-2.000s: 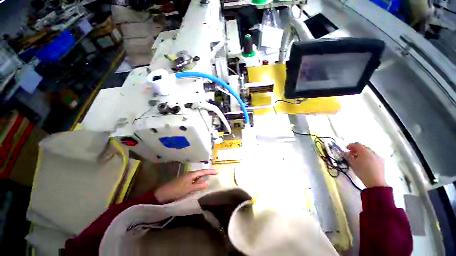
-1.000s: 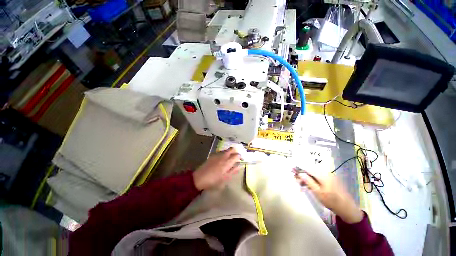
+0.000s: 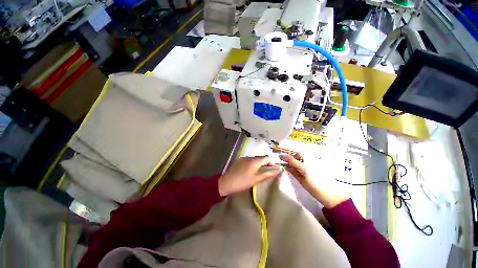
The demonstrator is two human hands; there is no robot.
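Observation:
A beige sewn piece [image 3: 299, 222] with a yellow edge seam [image 3: 260, 222] hangs from the machine's front edge towards me. My left hand [image 3: 249, 175] lies on its upper end, fingers bent at the cloth just below the needle area. My right hand [image 3: 309, 180] meets it there, fingertips pinching near the top of the seam; a small dark thing shows at these fingers, too small to name surely. The white sewing machine head [image 3: 270, 107], with a blue label and red switch, stands right above the hands. The cloth under the fingertips is hidden.
A stack of beige panels [image 3: 136, 128] with yellow edges lies left of the machine. A dark control screen [image 3: 435, 86] stands at the right on an arm. Tangled black cable [image 3: 401, 191] lies on the table's right. A blue hose [image 3: 335, 65] curves beside the head.
My right hand has come from the cable at the right to the cloth under the machine head. My left hand has moved up to meet it. The yellow seam now runs straight below them.

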